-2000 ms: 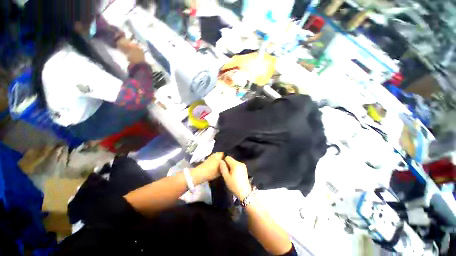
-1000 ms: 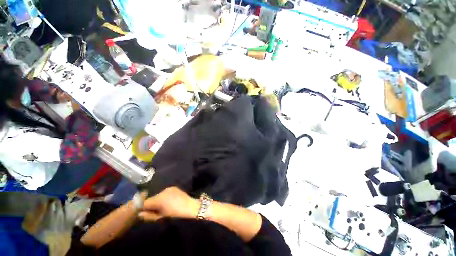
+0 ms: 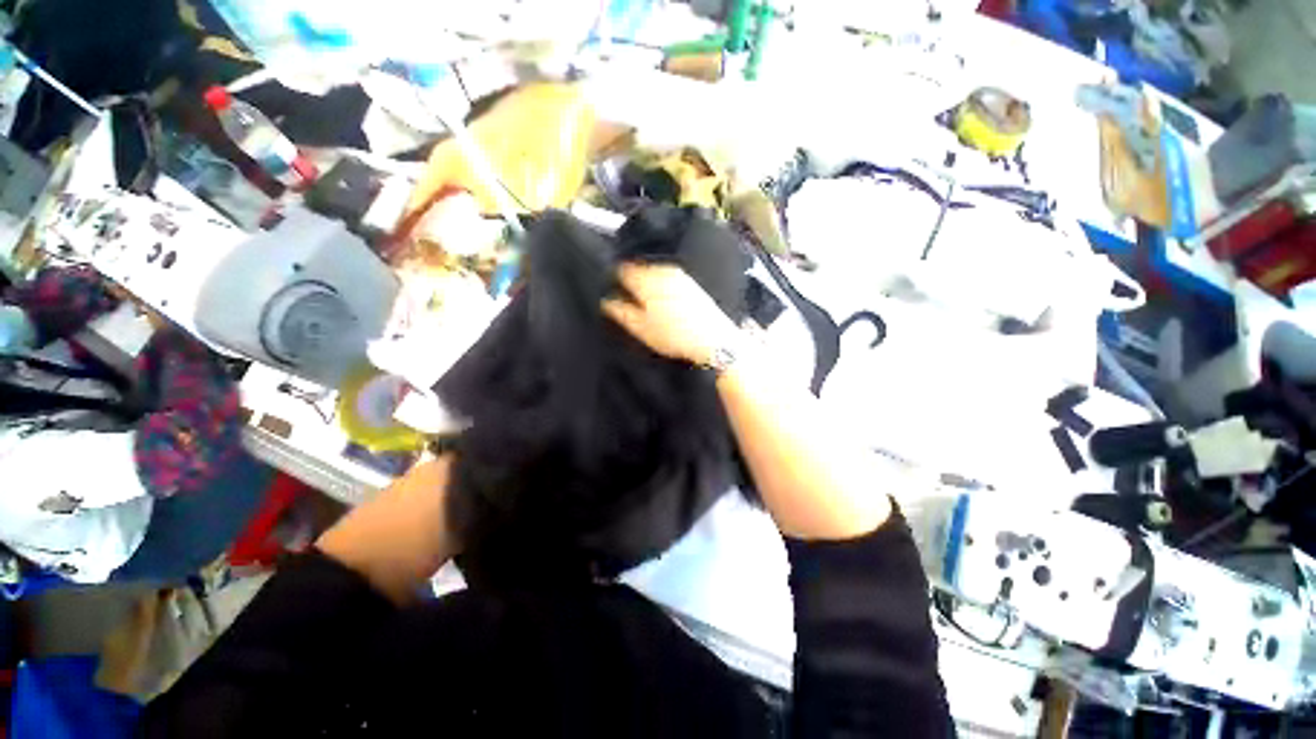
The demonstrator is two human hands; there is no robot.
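Observation:
The black garment [image 3: 592,419] is bunched up in front of me at the near side of the white table. My right hand [image 3: 667,311] lies on its upper part with the fingers bent into the cloth; whether they grip it is unclear. My left forearm reaches in from the lower left, and my left hand is hidden behind or inside the garment. A black hanger [image 3: 826,329] lies just right of the garment, its curved hook pointing right.
A grey-white motor housing [image 3: 296,300] and a yellow tape roll [image 3: 373,410] are on the left. Brown paper [image 3: 537,145] lies behind the garment. A white sewing machine [image 3: 1039,566] is at right. A person's patterned sleeve [image 3: 188,412] shows at far left.
The garment has gone from spread out to bunched up, uncovering more of the hanger. My hands have parted; the right moved up onto the cloth, the left went out of sight under it.

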